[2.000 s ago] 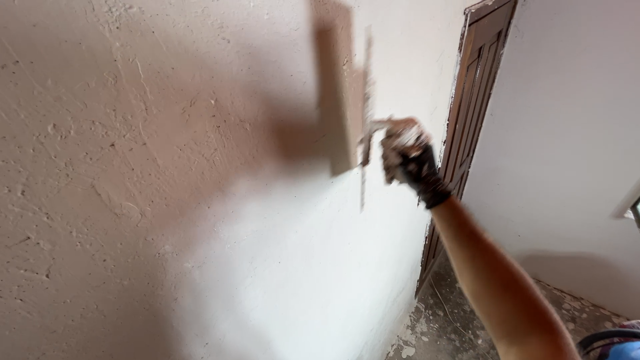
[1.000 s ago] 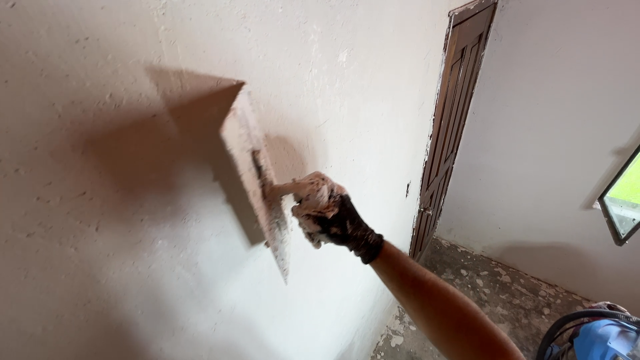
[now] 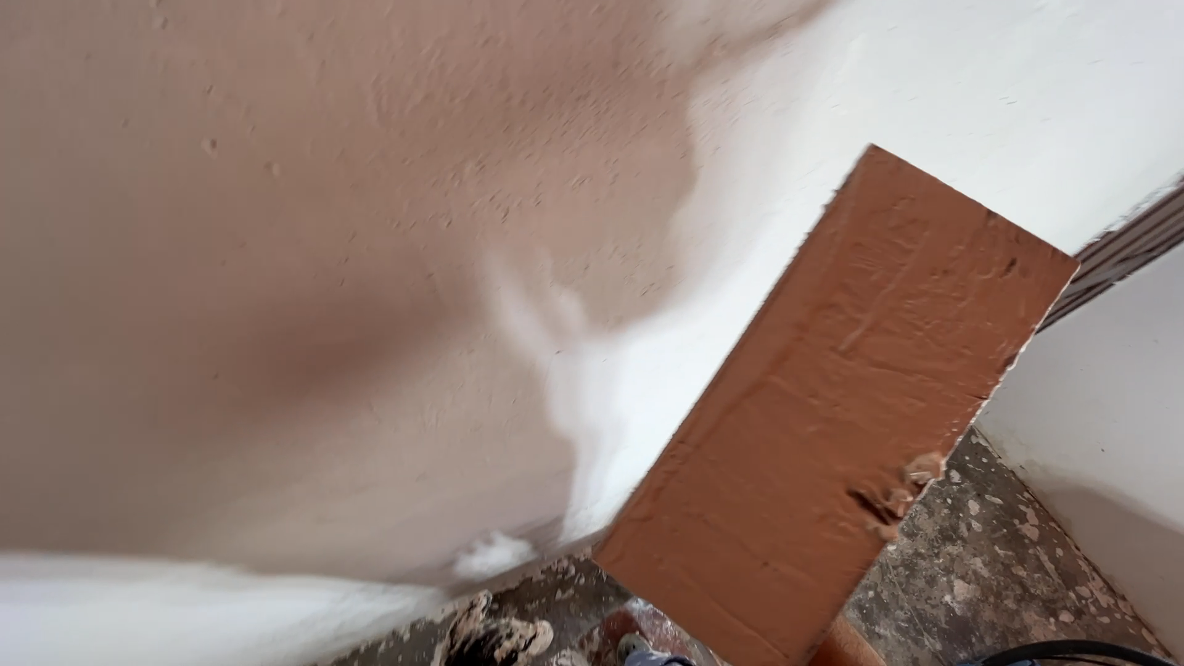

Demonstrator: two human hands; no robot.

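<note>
A wide plastering trowel (image 3: 832,398) is raised at the right, its flat rectangular face toward me and coated with wet brown plaster. A ragged lump clings near its lower right edge. My right forearm (image 3: 844,645) comes up from the bottom edge behind the blade, which hides my right hand and the handle. At the bottom, left of the trowel, is a dark, plaster-smeared shape (image 3: 490,640), perhaps my gloved left hand; whether it holds anything cannot be told. The wall (image 3: 370,231) has brownish, pitted plaster at left and bright white areas nearer the trowel.
The floor (image 3: 980,536) is dark and spattered with plaster flakes. A brown panelled door (image 3: 1133,245) shows at the right edge, with a pale side wall (image 3: 1110,398) below it. A black curved hose or cable (image 3: 1073,649) lies at the bottom right.
The trowel has come away from the wall and turned, so its plaster-coated face now shows. My right hand, visible earlier, is now behind it. The view has swung downward.
</note>
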